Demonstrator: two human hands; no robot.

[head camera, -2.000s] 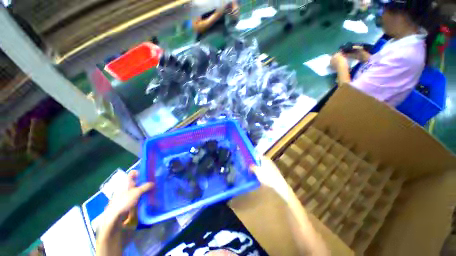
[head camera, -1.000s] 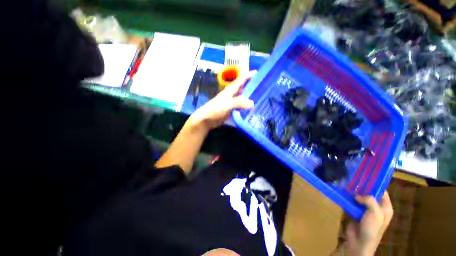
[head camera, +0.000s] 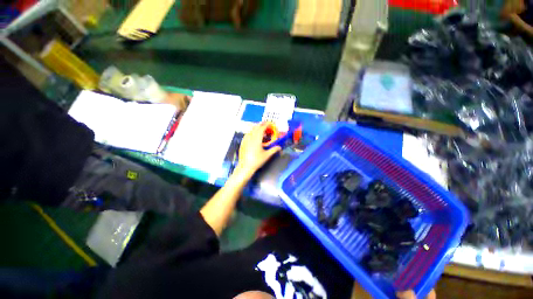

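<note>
The blue plastic basket (head camera: 298,205), with reddish inner walls, is tilted at the right of centre. Black units (head camera: 383,219) lie in a pile inside it. My right hand (head camera: 412,294) grips its lower right rim and is mostly cut off by the bottom edge. My left hand (head camera: 254,150) is off the basket, at the yellow-orange tape roll (head camera: 270,133) on the bench. A blurred blue item (head camera: 285,139) shows by its fingers; whether the hand grips anything is unclear.
White papers (head camera: 204,125) with a red pen (head camera: 170,129) lie left of the tape, beside a pale calculator (head camera: 280,106). Bagged black units (head camera: 497,134) are heaped at right. A dark-sleeved person (head camera: 41,140) is at left. Carton edge (head camera: 491,289) shows at lower right.
My left hand has let go of the basket's left rim and moved to the tape roll. My right hand still holds the basket, lower in view. Earlier, the view turned left from the divided carton.
</note>
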